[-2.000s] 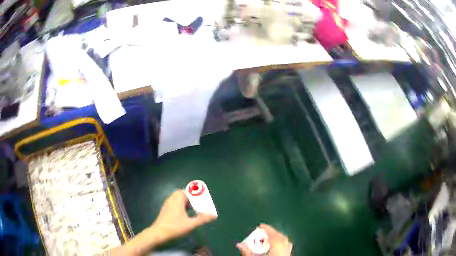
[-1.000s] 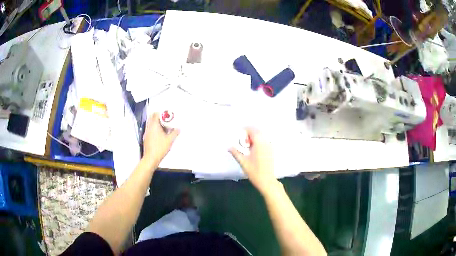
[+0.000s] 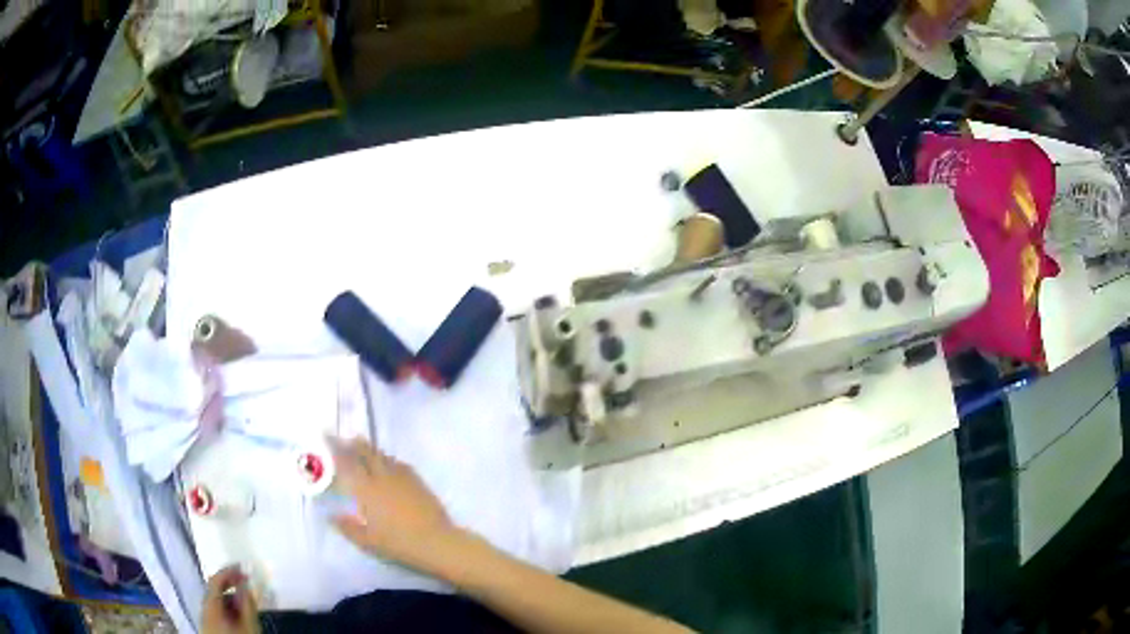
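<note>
Two white thread cones with red tops stand on the white table at the lower left, one near the table's left end (image 3: 202, 499) and one further right (image 3: 314, 468). My right hand (image 3: 399, 510) is just right of the second cone, fingers spread, fingertips at its edge. My left hand (image 3: 232, 604) is low at the bottom left, partly cut off, below the first cone and apart from it; its grip is unclear. Two dark navy cones (image 3: 368, 334) (image 3: 460, 334) lie in a V behind. White fabric (image 3: 452, 464) lies under and beside my right hand.
The sewing machine (image 3: 744, 328) fills the centre right. A brown cone (image 3: 223, 339) is at the left, near bunched white fabric (image 3: 161, 409). A black phone (image 3: 721, 204) lies behind the machine. A pink-red bag (image 3: 991, 248) is at the right, a thread stand (image 3: 880, 105) at the back.
The view has shifted towards the machine. The white cones, in my hands over the floor earlier, now stand on the table. My left hand has drawn back from its cone; my right fingers have opened.
</note>
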